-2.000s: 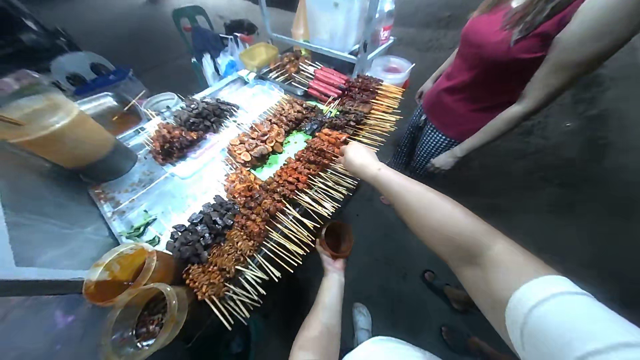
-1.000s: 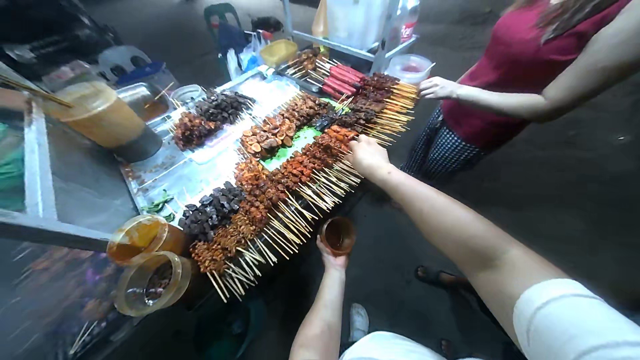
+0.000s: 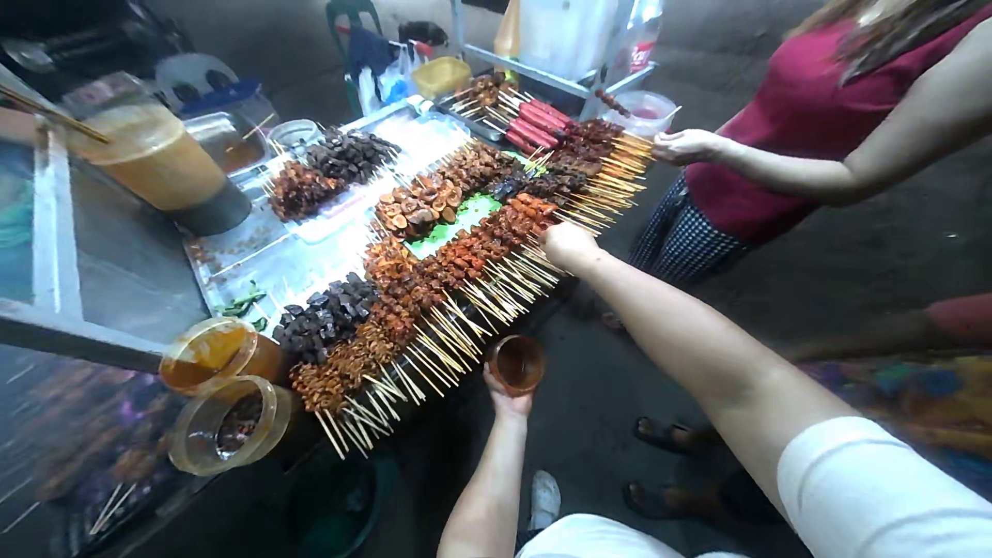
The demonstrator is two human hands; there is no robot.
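Rows of meat skewers (image 3: 442, 275) lie along the near edge of a metal tray (image 3: 256, 267), their bamboo sticks pointing outward. My right hand (image 3: 570, 248) is at the stick ends beside the reddish skewers; its fingertips are partly hidden, so a grip on a stick cannot be told. Lower down, my left hand (image 3: 510, 394) holds a cup of brown sauce (image 3: 518, 364) just off the sticks. Dark cubed skewers (image 3: 325, 318) and sliced round pieces (image 3: 418, 205) lie farther in, by a green leaf liner (image 3: 457, 226). Red sausages (image 3: 539, 124) are at the far end.
Two open tubs of sauce (image 3: 221, 353) (image 3: 231, 426) stand at the tray's near left corner. A large sauce container (image 3: 151, 151) is behind them. On the right, a person in a red top (image 3: 814, 116) has a hand (image 3: 690, 147) at the far sticks, near a white bucket (image 3: 647, 112).
The other person's hand has risen from their side to the far sticks, and a skewer now shows over the white bucket. My left hand still holds the cup.
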